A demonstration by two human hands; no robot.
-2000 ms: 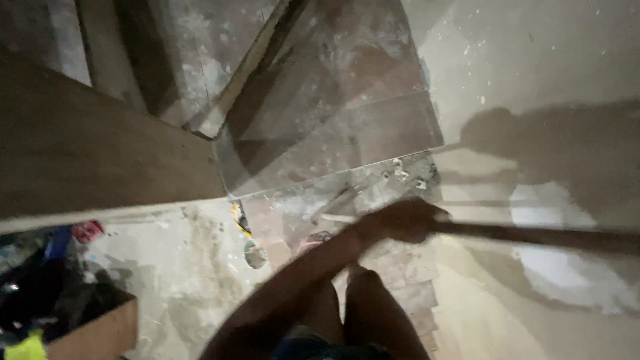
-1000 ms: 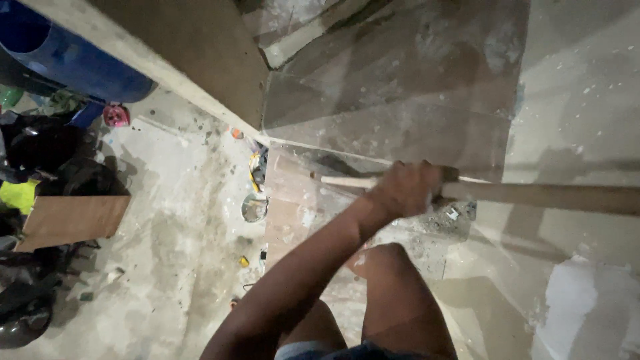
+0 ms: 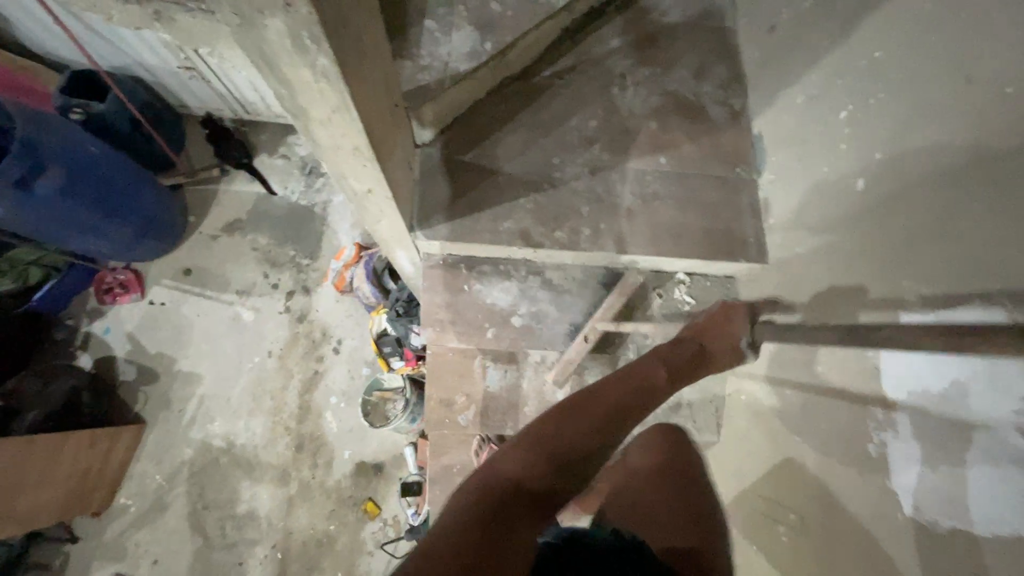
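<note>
My left hand (image 3: 724, 336) is closed around a wooden pole (image 3: 888, 336), which runs out past the right edge of the view. Beyond the hand, the pole's thinner-looking part reaches left to a wooden crossbar (image 3: 596, 330), forming a T. The crossbar is slanted over a dusty, stained stair tread (image 3: 512, 300), just below the pale edge of a higher step. Small light debris (image 3: 682, 292) sits on the tread near the wall, just above my hand. A sandalled foot (image 3: 484, 450) shows partly behind my forearm. My right hand is out of view.
A plastered wall (image 3: 848, 200) borders the stairs on the right. A concrete beam (image 3: 352, 120) stands at upper left. On the lower floor are a bucket (image 3: 392, 402), bags (image 3: 396, 320), a blue barrel (image 3: 88, 184), a pink basket (image 3: 118, 286), a cardboard box (image 3: 72, 472) and a black cat (image 3: 232, 152).
The pole's far end has moved right, towards the wall, since one second ago, and its crossbar now shows plainly. My left hand holds the pole throughout. The view has shifted.
</note>
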